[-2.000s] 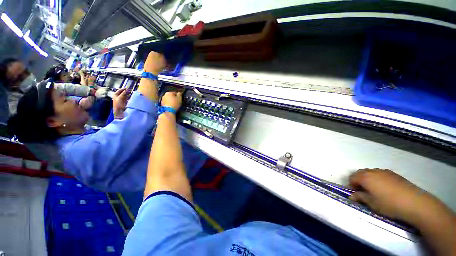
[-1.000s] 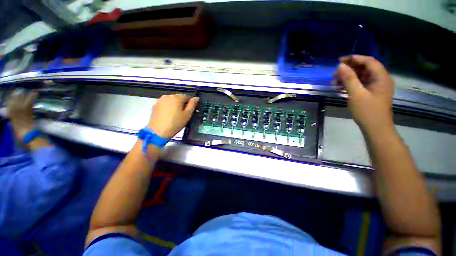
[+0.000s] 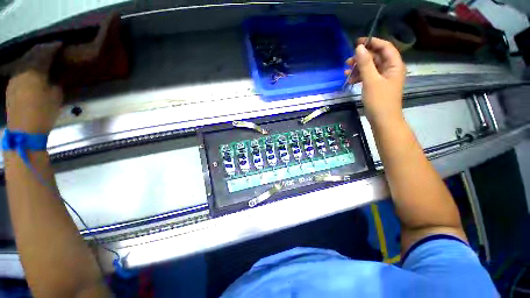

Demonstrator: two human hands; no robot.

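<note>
A green PCB panel with a row of repeated units lies in the black carrier on the conveyor; several silver clips sit along the carrier's edges. My right hand is raised behind the carrier, beside the blue parts bin, holding thin silver tweezers that point up and back. My left hand reaches into the reddish-brown trough at the back left; its fingertips are dark and partly hidden, so I cannot tell if it holds anything. The blue bin holds small dark parts.
Silver conveyor rails run along the front and back of the carrier. A blue wrist strap with a thin cord is on my left wrist. Another brown trough and a pale ring are on the back shelf at right.
The view has turned toward the right. My left hand has left the carrier's left edge and reached to the brown trough. The tweezers now show clearly in my right hand.
</note>
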